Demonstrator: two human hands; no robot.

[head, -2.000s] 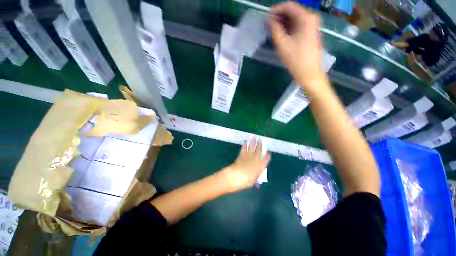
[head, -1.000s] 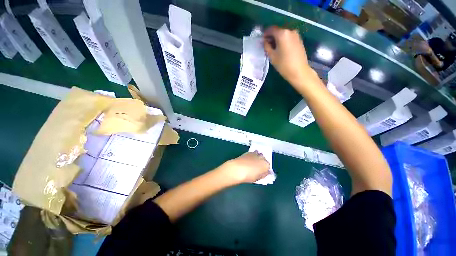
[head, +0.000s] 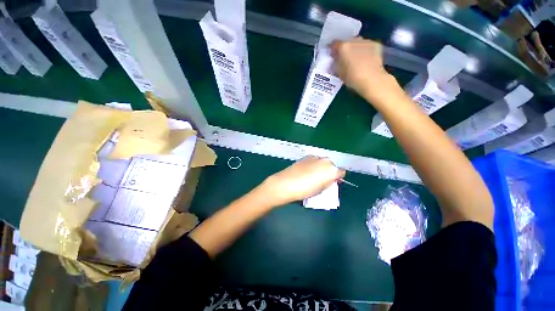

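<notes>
My right hand [head: 359,64] is at the open top of an upright white carton [head: 317,94] on the green conveyor. Its fingertips are hidden at the opening, so I cannot tell whether it holds anything. My left hand [head: 310,177] is over the small stack of white leaflets [head: 324,198] on the bench, near the metal rail. A thin white edge, like a leaflet, sticks out from its fingertips. A glittering pile of clear packets [head: 397,226] lies on the bench right of the leaflets.
A cardboard box of leaflet bundles [head: 137,197] with torn brown paper stands at left, beside a grey-white post [head: 159,67]. A thin pale ring [head: 234,163] lies near it. More open cartons [head: 228,67] stand along the belt. A blue tote [head: 499,200] with clear packets is at right.
My left hand has risen slightly from the leaflet stack, with a thin white edge now at its fingers. My right hand has moved slightly right, along with the carton. The cartons have shifted right.
</notes>
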